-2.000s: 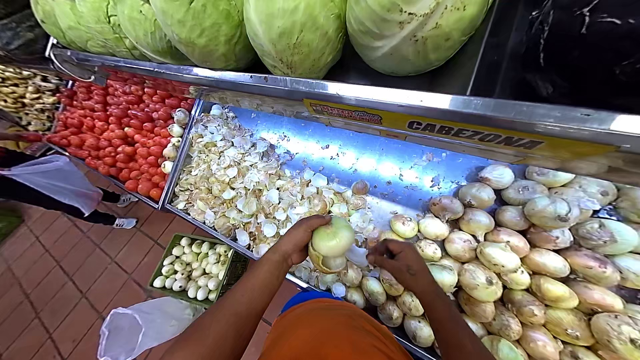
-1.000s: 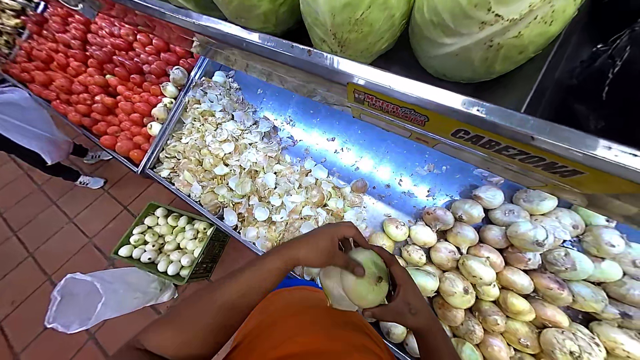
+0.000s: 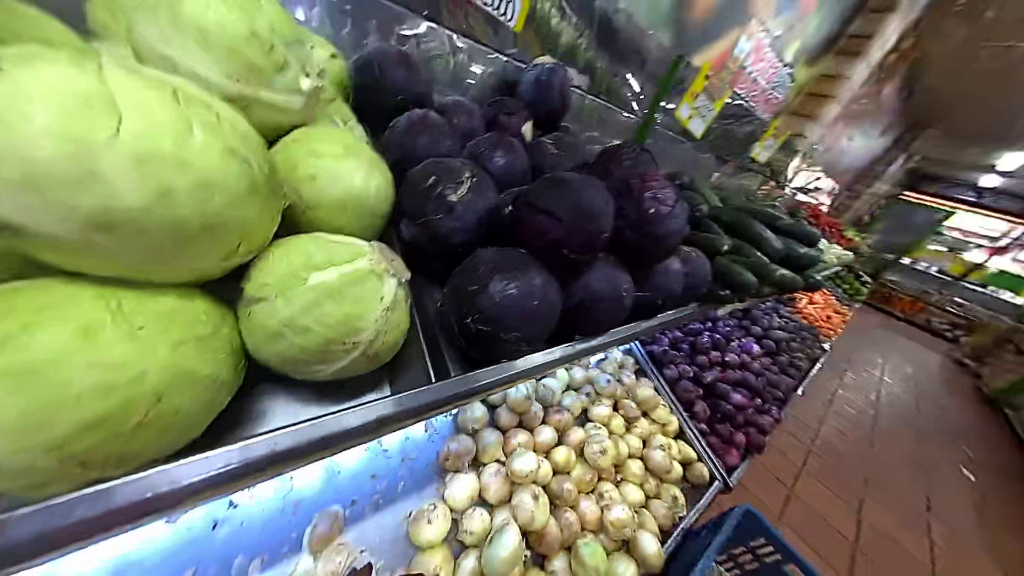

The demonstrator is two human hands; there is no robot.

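Neither of my hands can be made out; a small dark shape at the bottom edge is too little to identify. Many pale yellow onions (image 3: pixel 560 480) lie heaped in a metal bin (image 3: pixel 264 496). Loose, papery onion skins (image 3: pixel 340 552) show at the bottom edge, left of the heap. The onion that my hands held earlier is not in view.
Green cabbages (image 3: pixel 320 308) and purple cabbages (image 3: pixel 502 300) fill the shelf above, behind a metal rail (image 3: pixel 344 424). Purple onions (image 3: pixel 728 368), carrots (image 3: pixel 820 312) and cucumbers (image 3: pixel 752 232) lie further right. A blue crate (image 3: pixel 744 544) stands beside the tiled aisle (image 3: pixel 872 448).
The view has swung far up and to the right. My hands, which held an onion over the bin one second ago, have left the picture, as have the tomatoes and the green crate.
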